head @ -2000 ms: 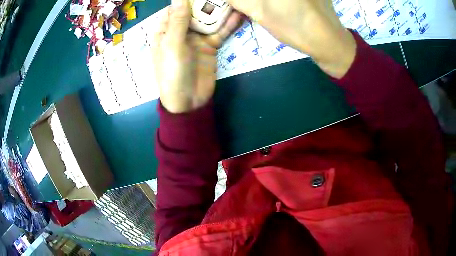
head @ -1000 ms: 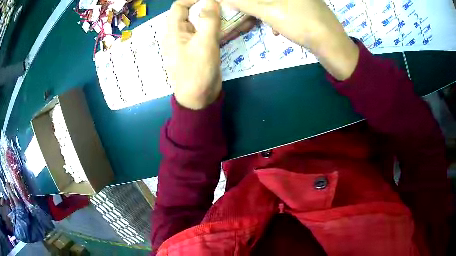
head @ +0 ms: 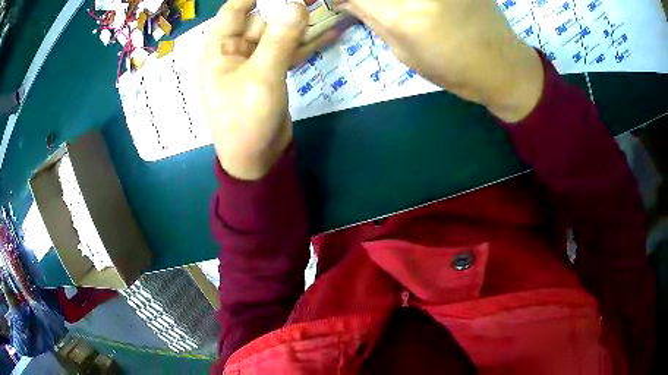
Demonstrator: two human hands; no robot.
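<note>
A cream plastic housing (head: 320, 20) is at the top edge of the head view, partly covered by fingers. My left hand (head: 253, 84) is closed around its left side, with the thumb across it. My right hand (head: 432, 44) is at its right side, its fingertips touching or very near it and partly cut off by the top edge. Whether the right fingers hold a small part cannot be told. The adhesive pad sheet (head: 329, 80) with blue 3M print lies under both hands; its left part is bare white.
Wired components (head: 139, 29) with red wires and yellow-orange ends lie in a tangle beyond the sheet's left end. An open cardboard box (head: 110, 212) with white scraps stands at the left on the green bench top (head: 395, 157). A lined carton (head: 165, 311) is below the edge.
The housing has turned in my hands since the oldest frame, and its cutout no longer shows. My left hand has shifted slightly left. The right fingers stay close to the housing.
</note>
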